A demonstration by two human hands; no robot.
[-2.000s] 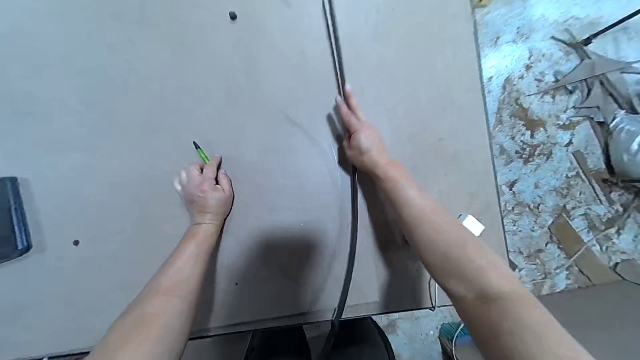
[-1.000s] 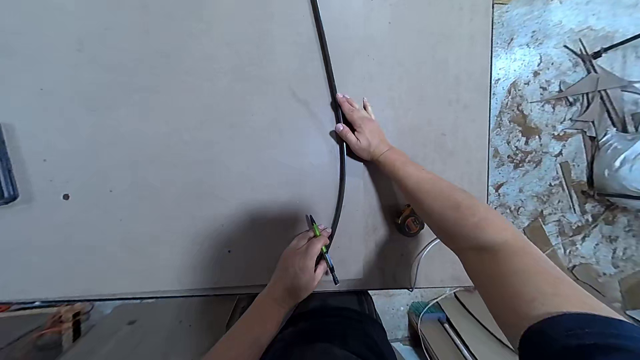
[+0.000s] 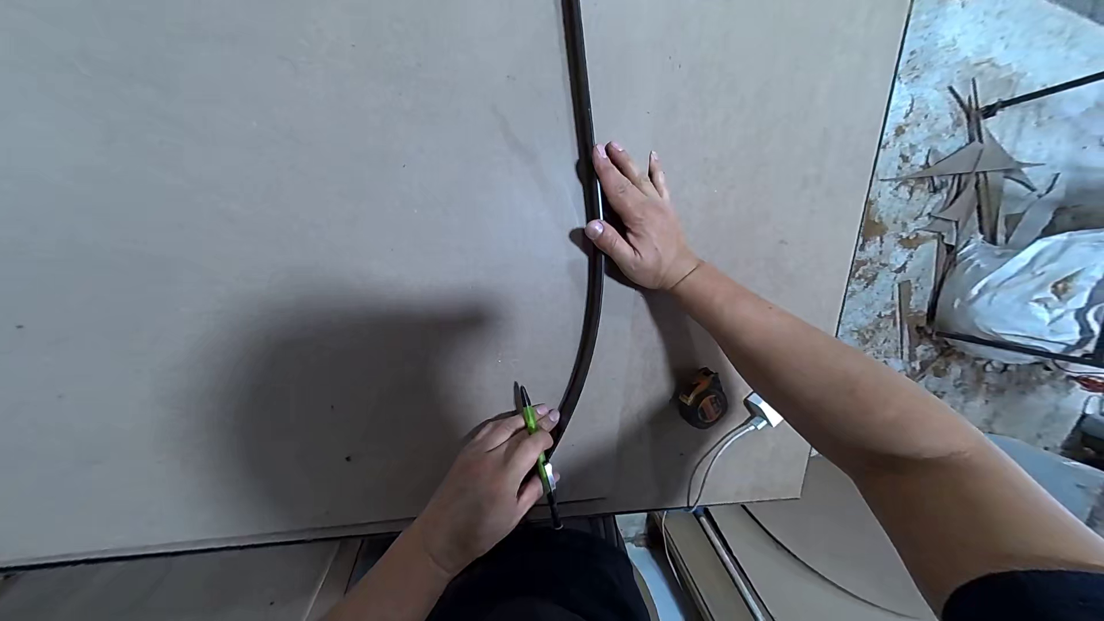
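A thin dark flexible strip [image 3: 580,95] lies in a curve on a large light-brown board [image 3: 259,216], running from the top edge of the view down to the board's near edge. My right hand [image 3: 640,216] presses on the strip at mid-length, its thumb and index fingertip touching it and the other fingers spread. Close to the near edge, my left hand [image 3: 509,466] grips a green and black pen [image 3: 530,420], its dark tip pointing up and away. The fingertips of that hand touch the strip's lower part.
An orange and black tape measure [image 3: 703,398] sits right of the strip. Beside it, a white adapter [image 3: 762,410] with a cable lies under my right forearm. Offcuts [image 3: 979,164] and a white plastic bag [image 3: 1026,289] are on the stained floor. More boards [image 3: 811,552] lie below the near edge.
My left hand, with the pen, has moved right from the open board to the strip's near end. The strip's lower part now curves more to the left. My right hand stays on the strip.
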